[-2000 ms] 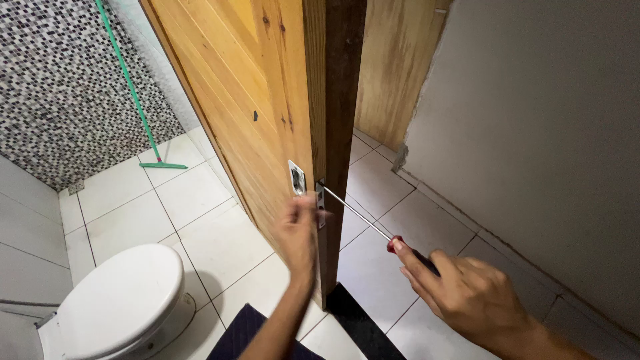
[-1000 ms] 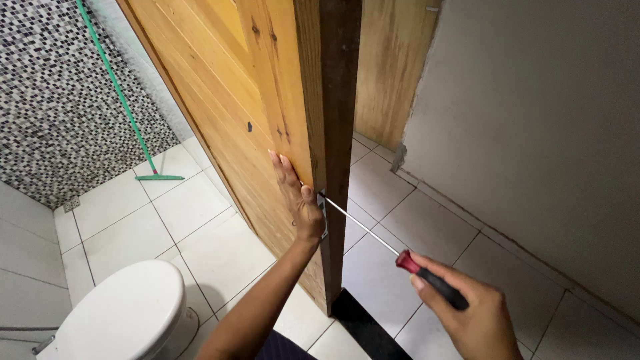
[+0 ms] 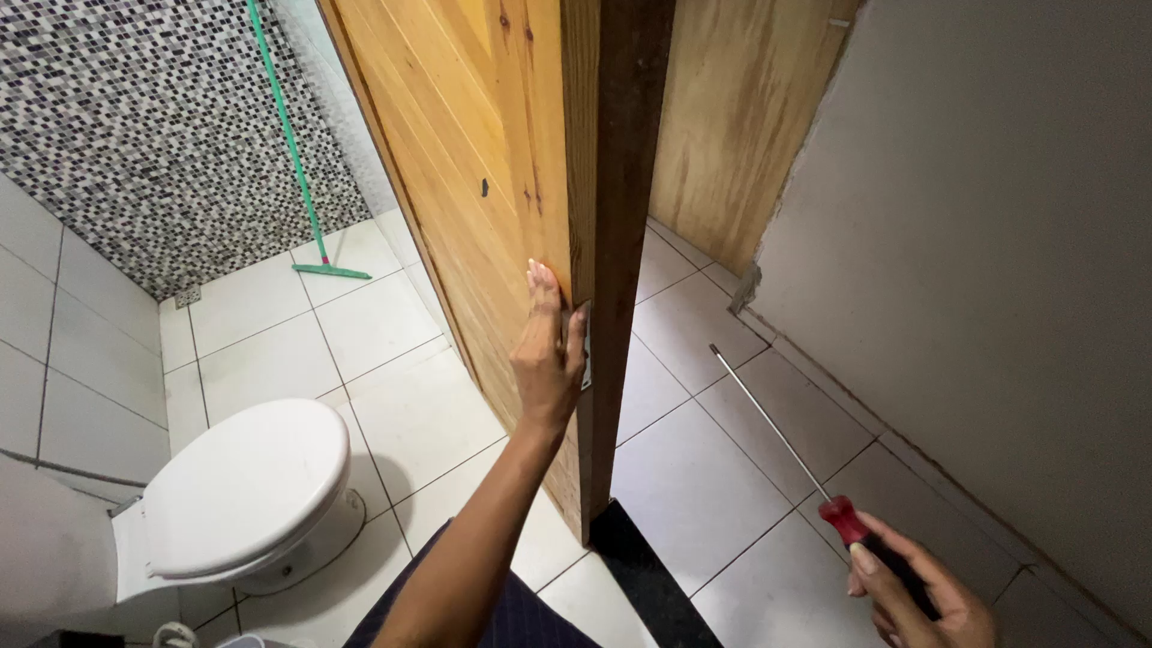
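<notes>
My left hand (image 3: 547, 360) lies against the face and edge of the wooden door (image 3: 450, 162), its fingers over the metal lock plate (image 3: 588, 346) set in the door's edge. Most of the plate is hidden behind the fingers. At the lower right, my right hand (image 3: 927, 585) holds a screwdriver (image 3: 774, 427) by its red and black handle. The long shaft points up and to the left, and its tip is apart from the door, over the floor tiles.
A white toilet (image 3: 252, 486) with its lid down stands at the lower left. A green squeegee (image 3: 328, 269) leans at the mosaic wall. A dark door frame (image 3: 630, 225) stands right beside the door edge, above a black threshold (image 3: 652, 576). A grey wall (image 3: 954, 234) is on the right.
The screwdriver has come away from the door's edge, and my right hand has moved down and to the right with it. My left hand remains at the lock.
</notes>
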